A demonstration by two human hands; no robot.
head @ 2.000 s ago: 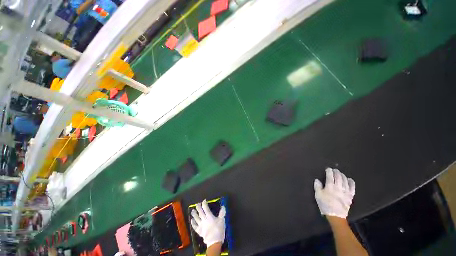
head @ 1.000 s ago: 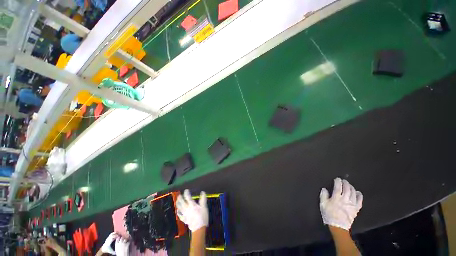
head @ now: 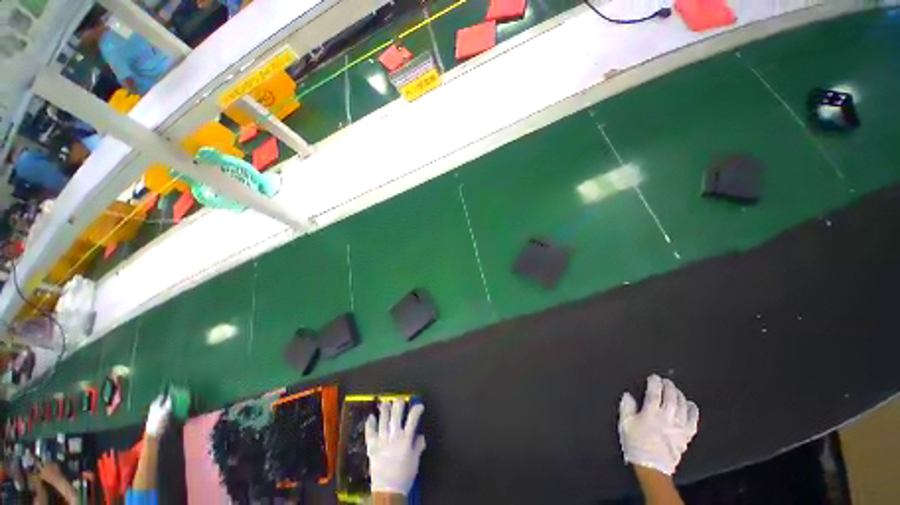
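Note:
My left hand [head: 395, 446], in a white glove, lies palm down over the right part of the yellow-edged bin [head: 355, 400], near its blue side. Its fingers point away from me with small gaps, and it covers much of the bin; dark contents show left of it. My right hand [head: 658, 426], also gloved, rests flat and empty on the black mat [head: 533, 424], fingers slightly apart. The orange-edged bin [head: 330, 434] stands just left of the yellow-edged bin and holds small black parts, with a loose heap [head: 242, 454] beside it on the pink mat [head: 199, 459].
Black square units [head: 541, 262] lie spaced along the green belt [head: 414, 247]. Another worker's gloved hand [head: 158, 416] is at the belt's lower left, at a green item [head: 180, 399]. A white rail [head: 395, 133] runs behind the belt. A brown carton [head: 873, 459] is at lower right.
My left hand has moved from the orange-edged bin's rim to over the yellow-edged bin. My right hand stays on the mat. The other worker's hand has moved up and left to the belt.

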